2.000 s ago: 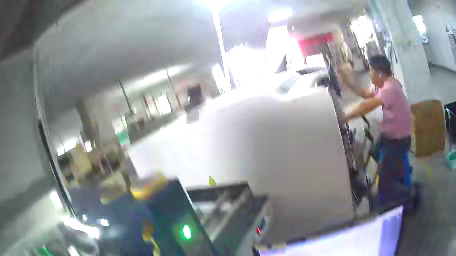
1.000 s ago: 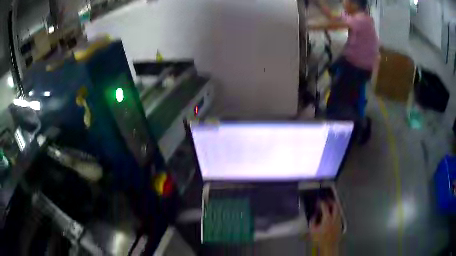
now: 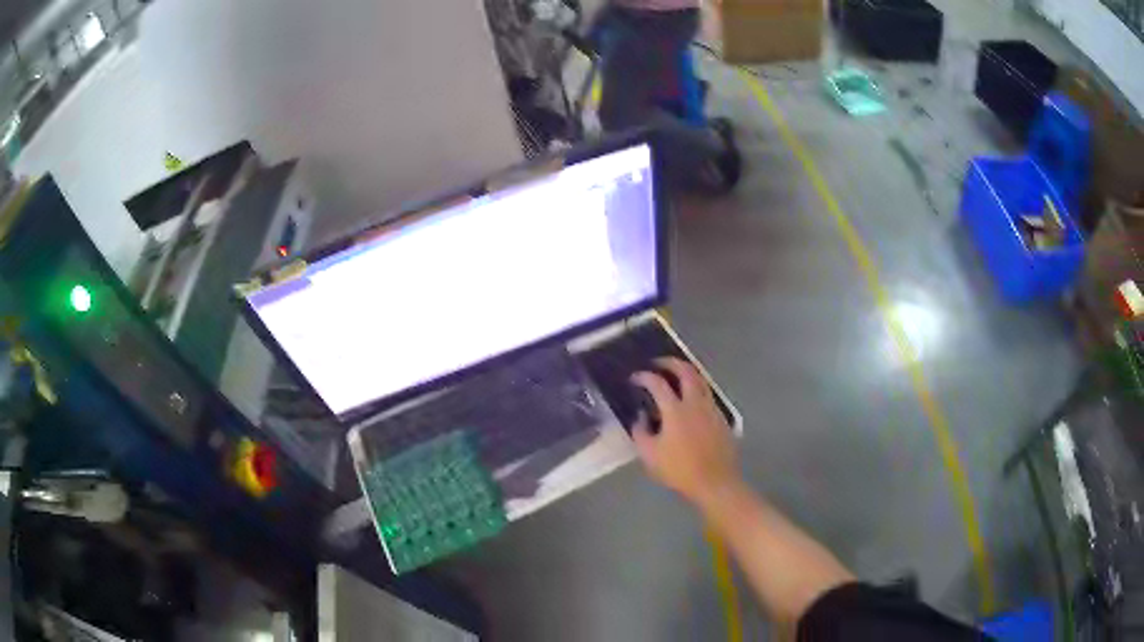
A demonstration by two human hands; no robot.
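Note:
My right hand (image 3: pixel 688 430) rests over a small black mouse (image 3: pixel 645 411) on the black mouse pad (image 3: pixel 624 355) at the right end of the white tray (image 3: pixel 590 474). My left hand is not in view. A green PCB panel (image 3: pixel 437 499) lies flat on the left end of the tray, over part of the dark keyboard (image 3: pixel 533 408). The bright monitor (image 3: pixel 471 276) stands behind the keyboard; its text is too washed out to read.
The dark stencil printer (image 3: pixel 138 364) with a red emergency stop (image 3: pixel 256 467) is left of the tray. A conveyor (image 3: pixel 223 251) and large pale machine (image 3: pixel 339 100) stand behind. A person's legs (image 3: pixel 646 69) show beyond the monitor. A blue bin (image 3: pixel 1022 232) is at right.
The view has swung down and to the right, so the monitor and tray now appear tilted and further left. My right hand remains at the mouse, with more of the forearm showing.

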